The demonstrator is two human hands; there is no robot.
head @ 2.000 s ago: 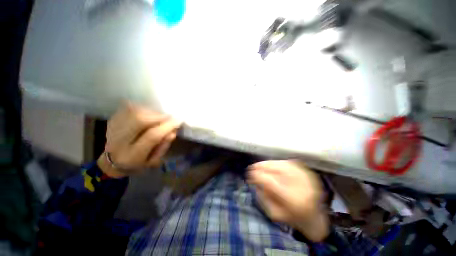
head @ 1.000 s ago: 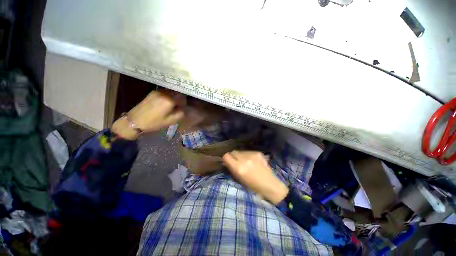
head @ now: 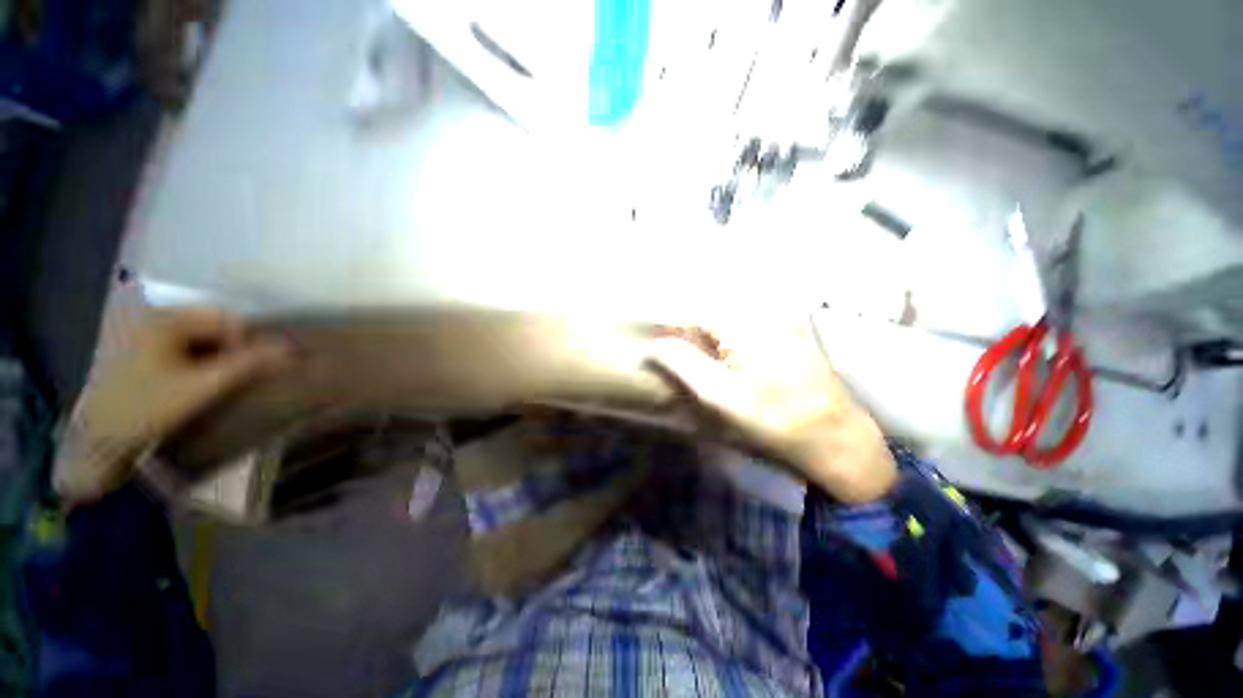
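Note:
A long brown strip (head: 450,361) is stretched across the front edge of the white table, blurred by motion. My left hand (head: 171,382) grips its left end, with thumb and fingers closed on it. My right hand (head: 777,396) holds its right end in strong glare, and the fingertips are partly washed out. Another brown piece (head: 539,539) lies on my lap below the table edge. The needle area (head: 743,171) of the sewing machine is behind the strip, blurred and overexposed.
Red-handled scissors (head: 1029,396) lie on the table at the right. A bright cyan object (head: 619,62) stands at the top. A small dark rectangle (head: 886,218) is on the machine bed. The off-white machine head (head: 1091,82) fills the upper right. Scraps (head: 1091,573) are piled below at the right.
My hands have come up from my lap to the table edge and moved apart, now with a brown strip between them. The view has shifted, showing the machine and whole scissors again.

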